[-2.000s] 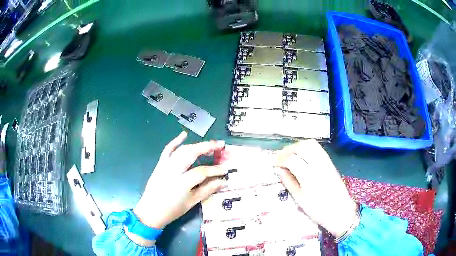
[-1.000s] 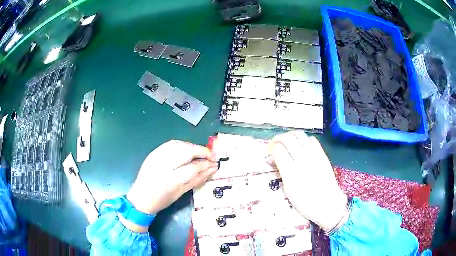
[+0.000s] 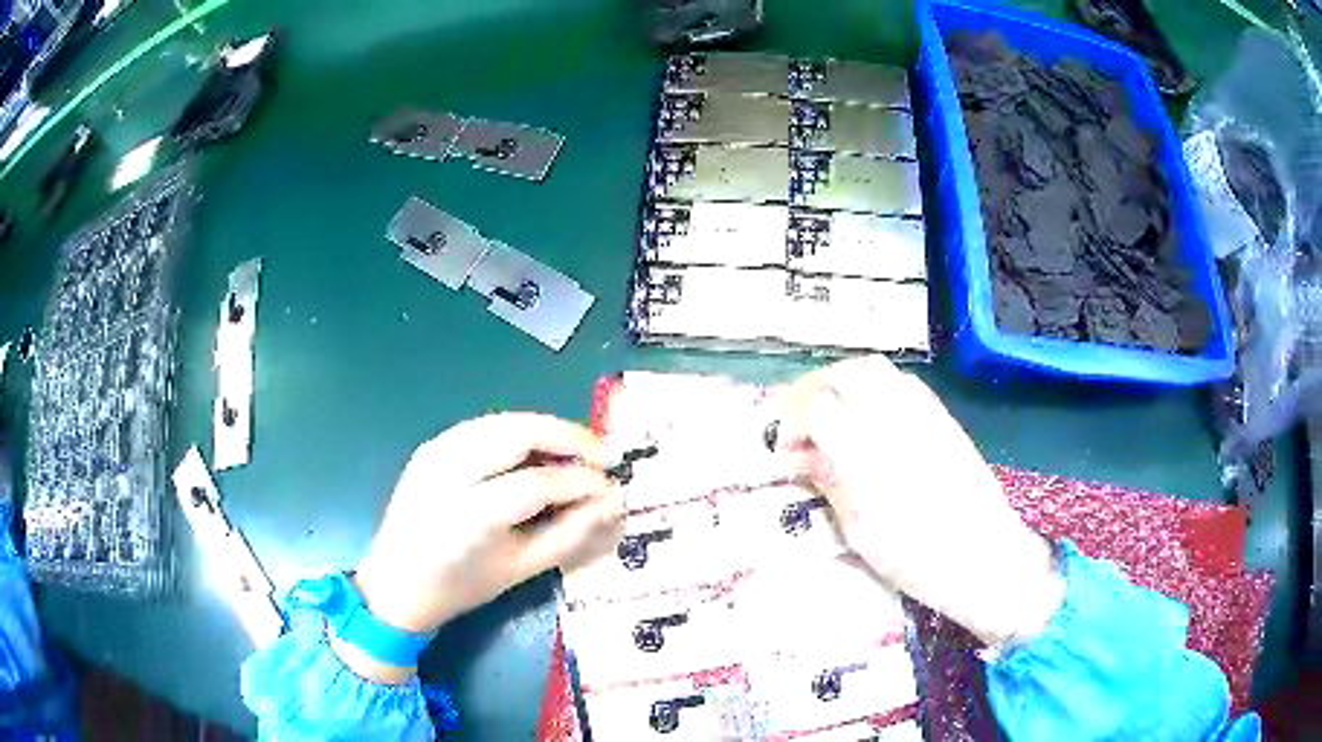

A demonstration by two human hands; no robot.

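A sheet of silver panel plates (image 3: pixel 783 609) in two columns, each plate with a black round mark and short bar, lies in front of me on red bubble wrap (image 3: pixel 1145 558). My left hand (image 3: pixel 500 507) is at the sheet's upper left, fingertips together at a black mark. My right hand (image 3: pixel 884 486) is over the sheet's upper right, fingers curled and touching around the top plate. Whether either hand pinches something thin cannot be told; the fingertips are overexposed.
A stack of panel plates (image 3: pixel 855 312) lies beyond the sheet. A blue bin (image 3: pixel 1095 360) of dark thin pieces is at right, beside a clear bag (image 3: pixel 1283 290). Paired loose plates (image 3: pixel 537 297) lie left of the stack. A clear blister tray (image 3: pixel 102 392) is far left; black housings are beyond.
My right hand has shifted slightly, uncovering a black mark near its fingertips. My left hand has stayed near the upper-left plate. The bench items have shifted slightly up and left in the view.
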